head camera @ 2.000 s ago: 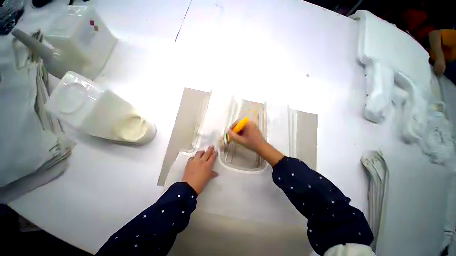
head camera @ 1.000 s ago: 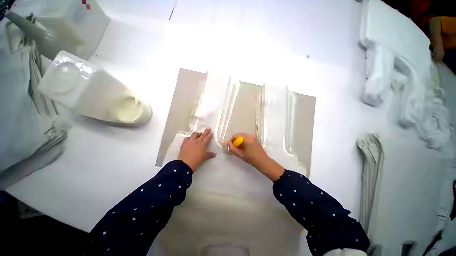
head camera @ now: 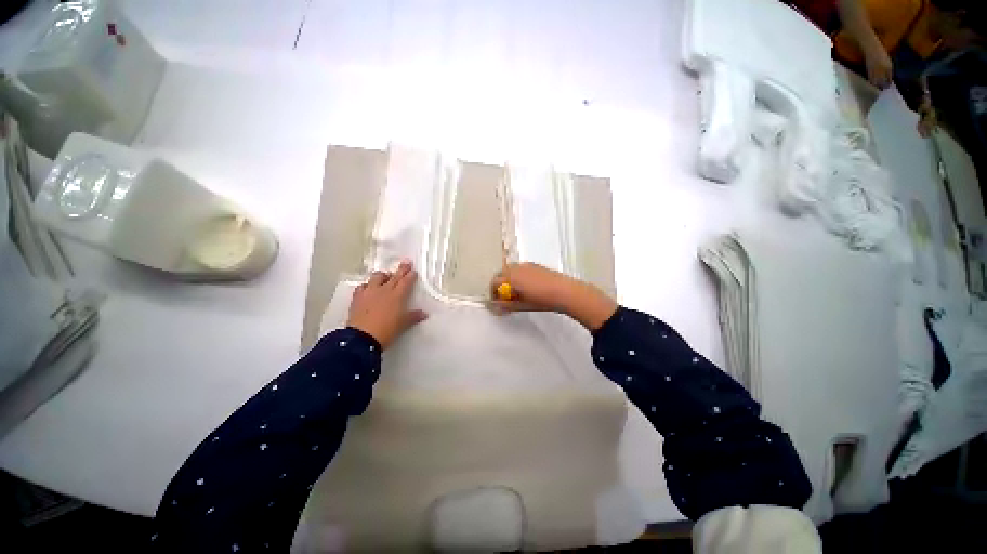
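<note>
A white vest-shaped garment panel (head camera: 465, 352) with two broad straps lies flat in front of me on a grey-beige backing board (head camera: 338, 211). Pale strips follow its neckline and armhole edges. My right hand (head camera: 541, 292) is closed around the glue brush (head camera: 504, 290) at the bottom right of the U-shaped neck opening; only its yellow end shows, and the bristles are hidden. My left hand (head camera: 384, 305) rests flat on the panel left of the neckline, fingers spread, holding nothing.
At left, a cut-down glue pot (head camera: 162, 216) lies on its side with creamy glue, before a white jug (head camera: 92, 76) and stacked panels (head camera: 49, 335). At right are folded panels (head camera: 736, 308) and bulky white pieces (head camera: 795, 141). Another person's hand (head camera: 879, 67) shows at upper right.
My right hand has moved the brush from the neckline's left side down and across to its lower right. The view has shifted right. My left hand stays on the panel.
</note>
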